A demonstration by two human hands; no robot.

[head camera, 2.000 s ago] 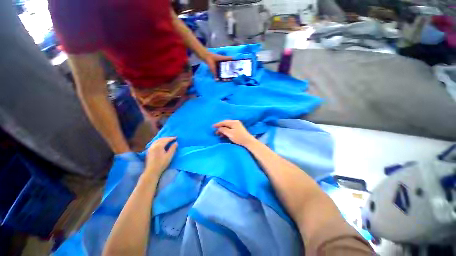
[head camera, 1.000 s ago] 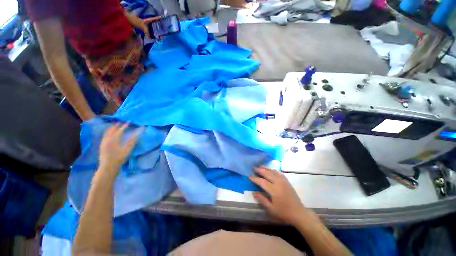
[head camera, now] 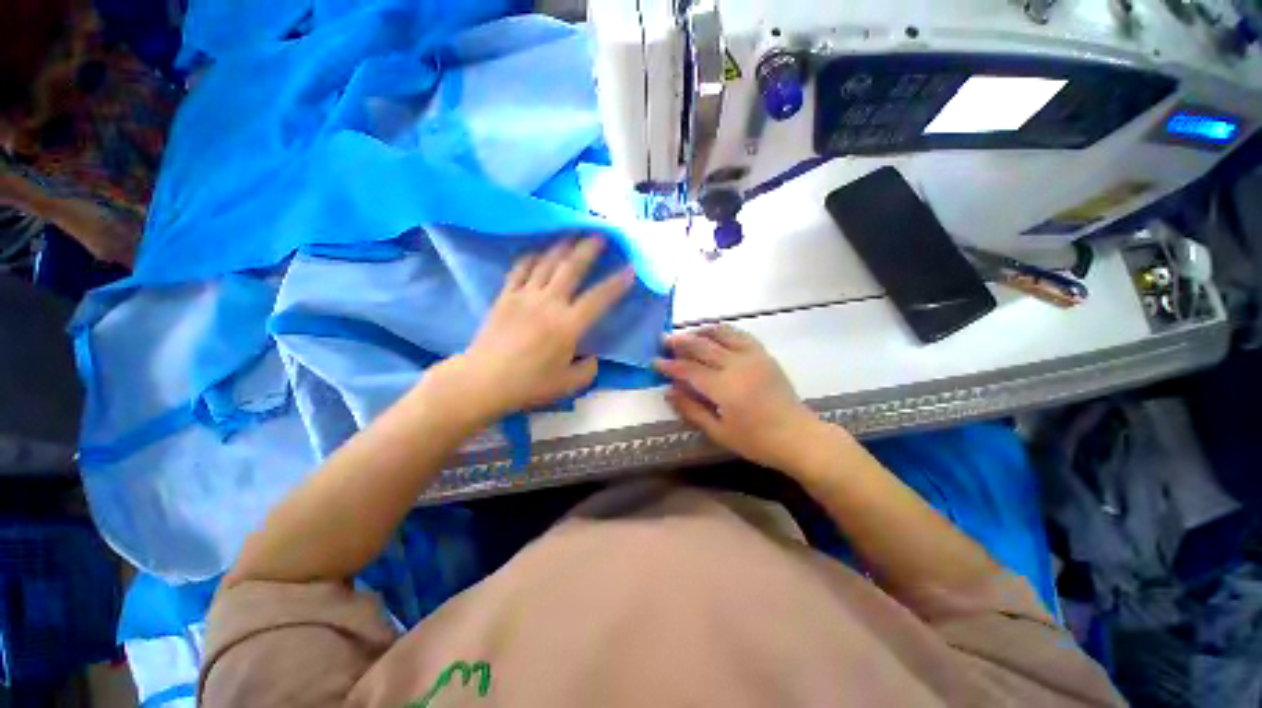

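A large bright blue garment piece (head camera: 332,194) lies over the left of the table, with its paler greyish-blue side turned up near me. My left hand (head camera: 547,325) lies on the pale part, fingers spread, just left of the needle area. My right hand (head camera: 727,387) is at the cloth's right edge, fingertips touching it near the table front; whether they pinch it is unclear. The white sewing machine (head camera: 747,152) stands behind my hands, its lamp glaring at the presser foot, close to the cloth's edge.
A black smartphone (head camera: 909,255) lies on the machine bed, with slim tools (head camera: 1024,275) to its right. A small-parts tray (head camera: 1165,281) is at the table's right end. Blue cloth (head camera: 955,498) hangs below the table. A person's arm (head camera: 69,215) shows at the upper left.
The view has tilted down and closer. My left hand has moved right across the cloth, near the needle area. My right hand stays at the cloth's right edge.
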